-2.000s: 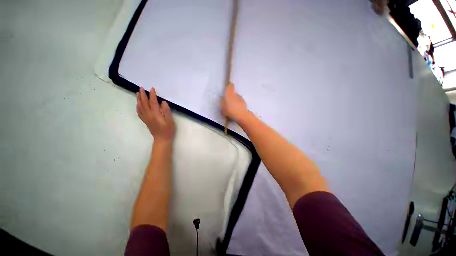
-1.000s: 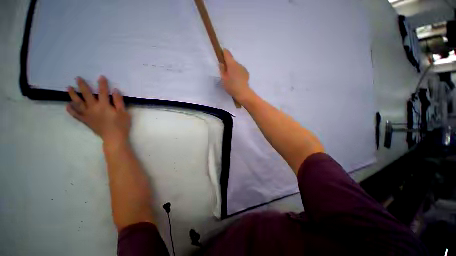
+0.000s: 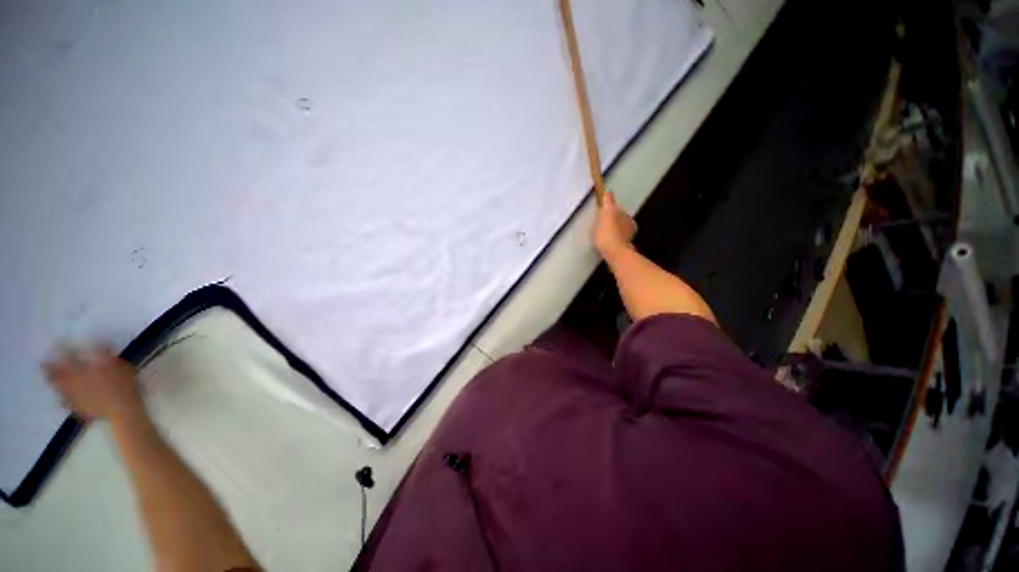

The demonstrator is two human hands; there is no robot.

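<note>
The white paper marker [image 3: 369,212] lies over the dark fabric lay, whose dark edge [image 3: 293,360] shows along a stepped notch and the near side. My right hand [image 3: 613,227] grips the near end of the wooden ruler [image 3: 583,106] at the table's near edge; the ruler runs away from me over the paper to the picture's top. My left hand [image 3: 92,382] is blurred and lies at or just over the lay's edge, left of the notch. Its fingers look partly spread, and nothing shows in it.
The pale cutting table [image 3: 240,447] shows inside the notch, with a small black item on a thin line [image 3: 364,477] on it. Beyond the table edge at right lie a dark floor area and cluttered long strips and a pole [image 3: 832,268].
The view has turned toward the table's near edge. My right hand has moved with the ruler from the paper's middle to its near edge. My left hand has moved along the dark edge.
</note>
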